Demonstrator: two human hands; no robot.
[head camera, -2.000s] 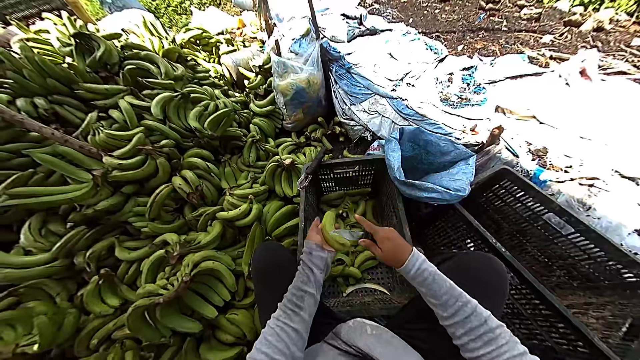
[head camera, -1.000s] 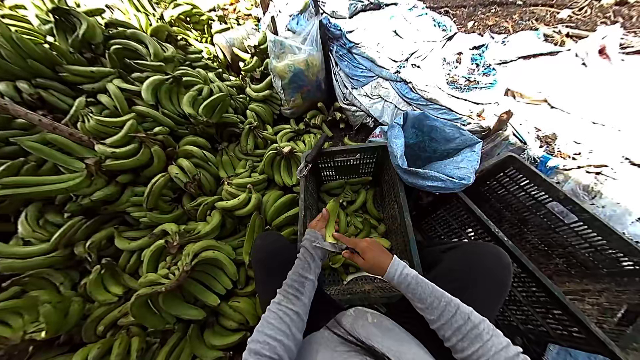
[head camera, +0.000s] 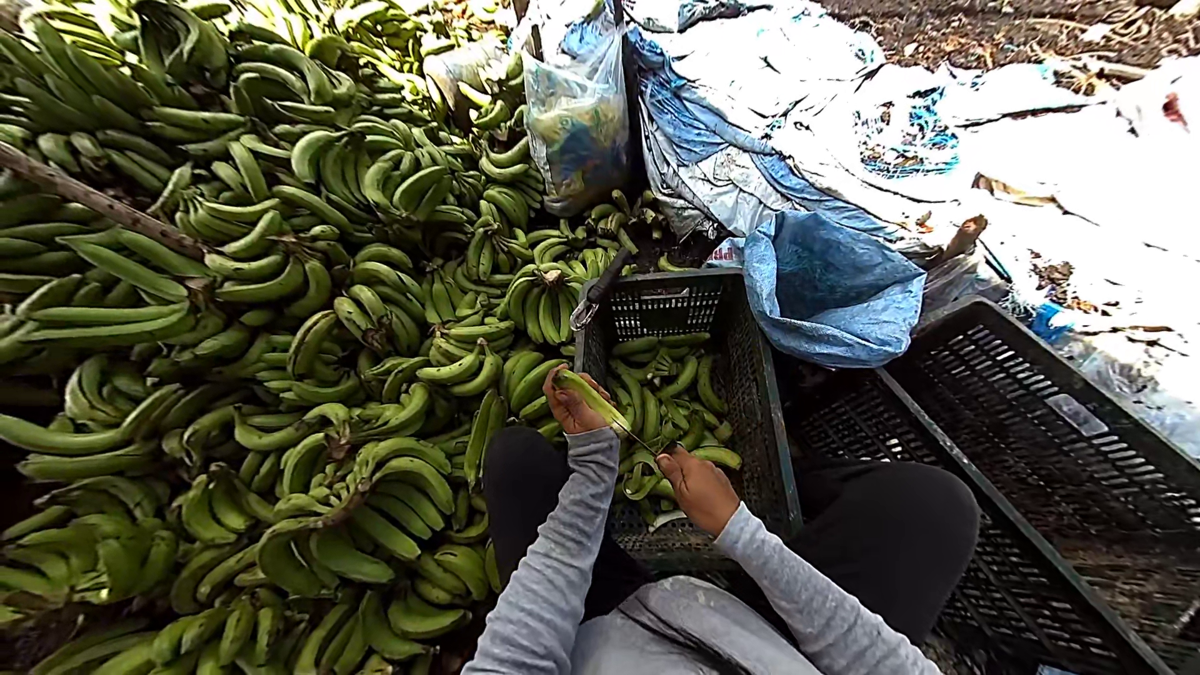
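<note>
My left hand (head camera: 574, 405) grips a green banana or plantain (head camera: 592, 401), partly pale along its side, over the left rim of a black plastic crate (head camera: 764, 412). My right hand (head camera: 701, 487) is closed on the handle of a small knife, whose thin blade (head camera: 639, 439) points up and left toward the fruit's lower end. Whether the blade touches the fruit is hard to tell. Loose green fruit and strips of peel (head camera: 645, 480) lie in the crate below both hands.
A large heap of green banana bunches (head camera: 375, 375) fills the left side. A clear plastic bag (head camera: 577, 131) hangs beyond the crate. An open blue sack (head camera: 830, 291) stands at its far right corner. More black crates (head camera: 1059, 441) lie right of my knee. A carabiner (head camera: 583, 314) hangs at the crate's rim.
My left hand has moved up and left from over the crate's middle with the fruit. My right hand has moved back a little from it, and the knife blade now shows between them.
</note>
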